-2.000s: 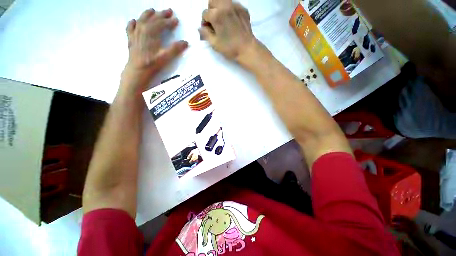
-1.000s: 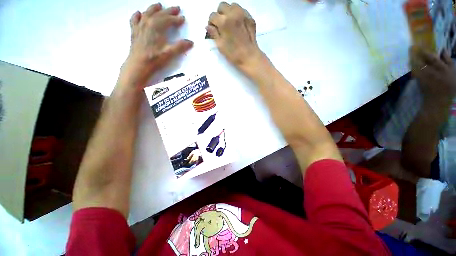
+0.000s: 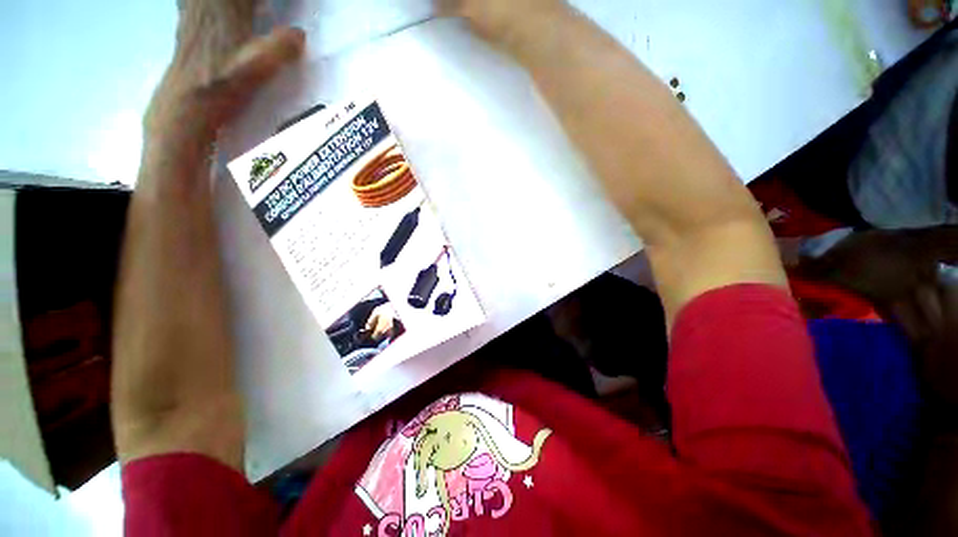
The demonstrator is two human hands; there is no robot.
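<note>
A white retail box (image 3: 362, 236) lies flat on the white table near its front edge, photo side up, with a dark hang tab slot at its top. My left hand (image 3: 226, 68) is above the box's top left, blurred, palm down with the thumb spread; its fingertips are cut off or hidden. My right hand (image 3: 488, 8) is mostly cut off by the top edge, so its fingers do not show. A thin line, maybe the edge of a clear sheet (image 3: 368, 31), runs between my hands. Neither hand touches the box.
An open brown carton (image 3: 21, 346) stands at the left with orange boxes dim inside. Tiny dark dots (image 3: 677, 89) lie on the table (image 3: 546, 220) right of my right forearm. A person's light sleeve (image 3: 903, 168) and a dark arm are at the right, near red stools.
Both hands have moved up and left in the picture, partly out of it. The box appears higher and further left. The orange box held by the person at the right is out of view.
</note>
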